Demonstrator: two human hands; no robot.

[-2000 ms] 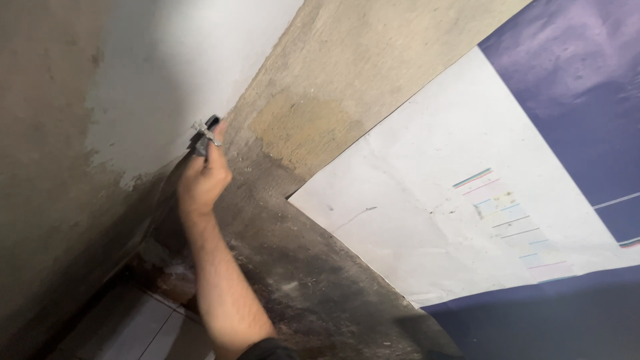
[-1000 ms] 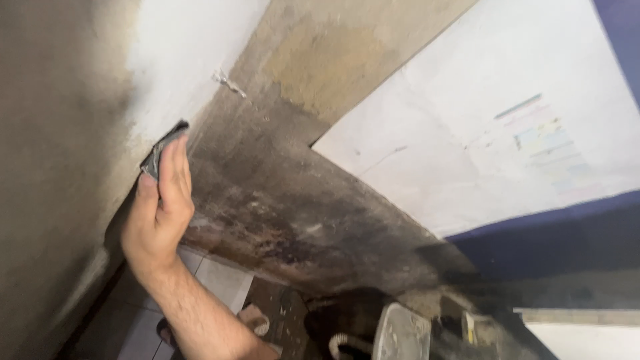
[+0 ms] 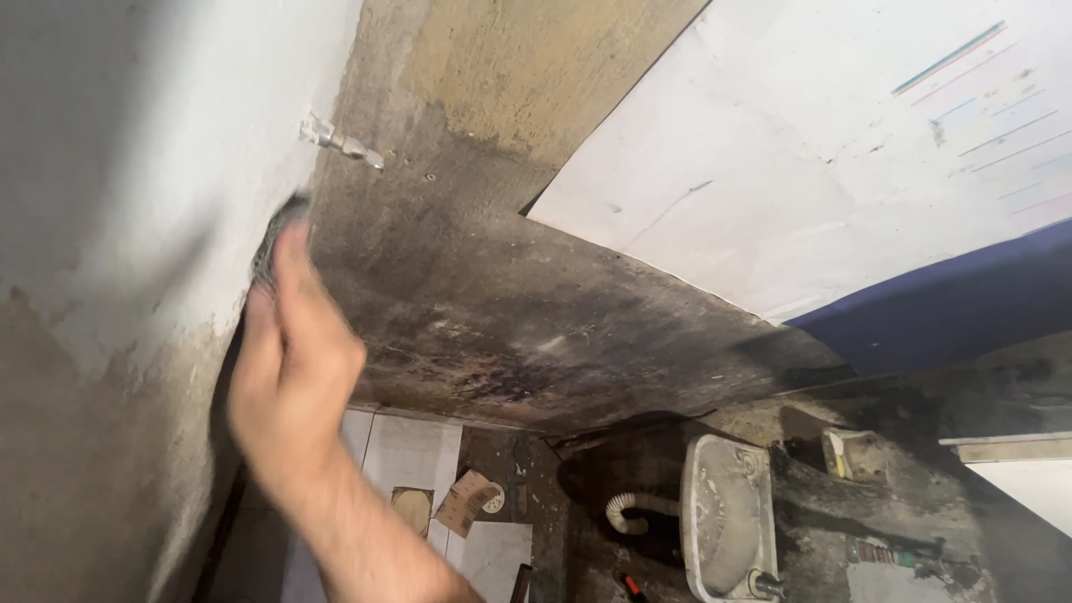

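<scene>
One bare hand, which I take as my right hand (image 3: 293, 343), is raised at left centre with its fingers closed around a dark grey abrasive pad (image 3: 280, 234). The pad lies against the white-and-grey wall (image 3: 209, 109), close to its edge; motion blurs its outline and I cannot tell its exact kind. Above the fingertips, a small metal tap (image 3: 342, 144) sticks out of the wall, apart from the hand. Patches of bare grey-brown plaster show lower on the same wall. My left hand is outside the picture.
A stained wall (image 3: 469, 276) carries a large white sheet (image 3: 712, 159) with a dark blue border. Lower down are a dirty washbasin (image 3: 724, 519), a corrugated hose (image 3: 628, 511), white tiles (image 3: 410, 444), a torn piece of cardboard (image 3: 466, 502) and a red-tipped tool (image 3: 632, 586).
The hand with the pad has left the tap, which it covered two seconds ago, and has moved along the wall below it. The view has shifted, showing the washbasin more fully.
</scene>
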